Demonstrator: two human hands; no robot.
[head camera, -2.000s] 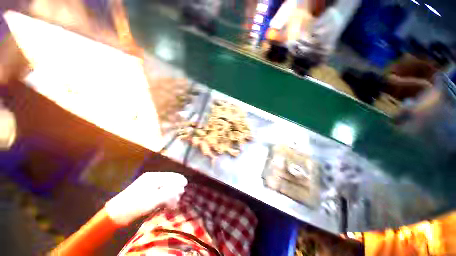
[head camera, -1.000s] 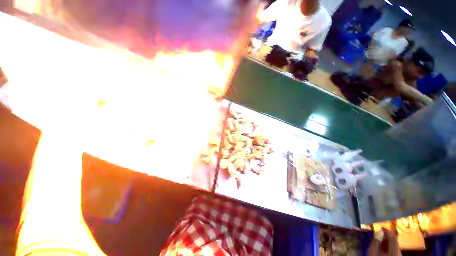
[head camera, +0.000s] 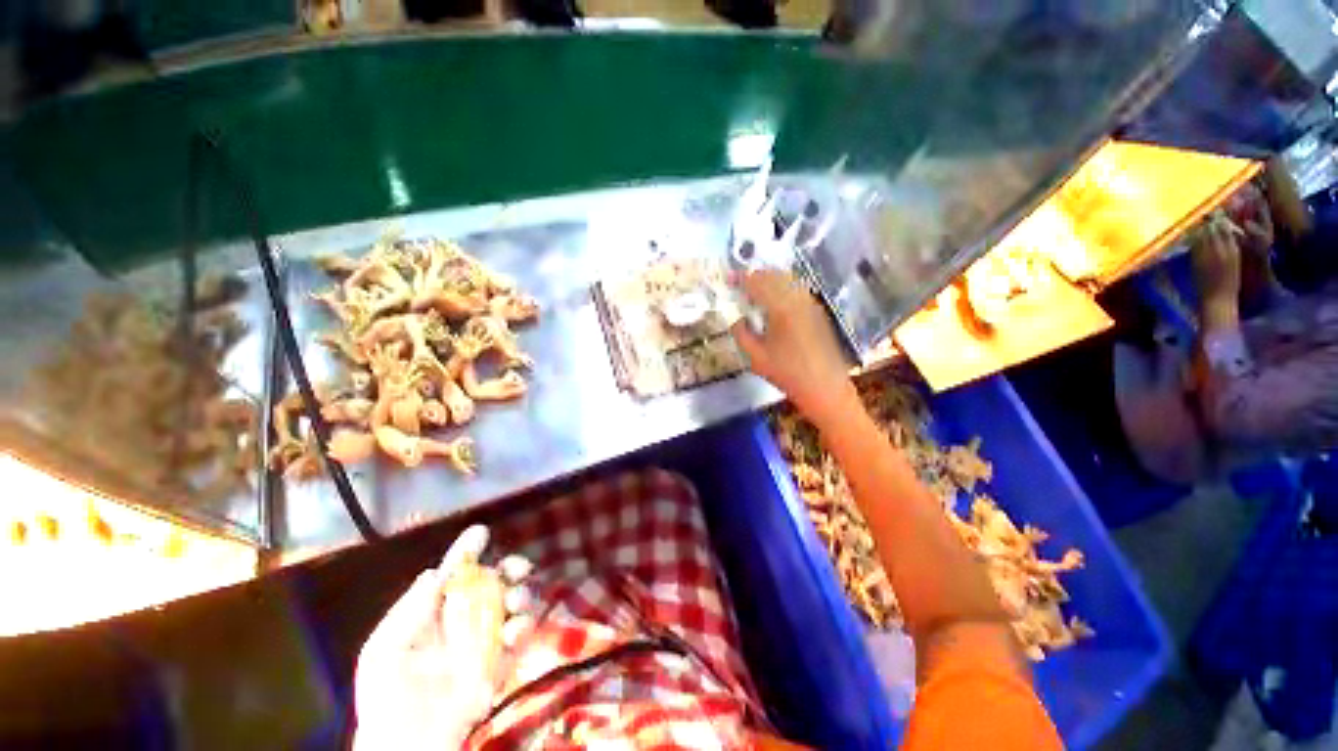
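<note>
My left hand (head camera: 426, 646), in a glaring white glove, is over my lap with a tan moulded limb (head camera: 473, 605) in its fingers. My bare right hand (head camera: 792, 335) reaches to the right edge of the stained work board (head camera: 640, 349), beside the small white round cup (head camera: 685, 307). Its fingertips are blurred, so whether they hold anything is unclear. A pile of tan limbs (head camera: 411, 345) lies on the shiny bench left of the board.
A blue crate (head camera: 1079, 550) with many limbs stands right of my lap. White holders (head camera: 763, 228) lie behind my right hand. A lit box with a yellow tray (head camera: 1005, 330) is at right, another glaring box (head camera: 103, 550) at left. A black cable (head camera: 301, 367) crosses the bench. A person sits far right.
The view has swung right. My left hand has come back from the glaring left box to over my lap, now with a limb. My right arm has come into view, reaching to the board.
</note>
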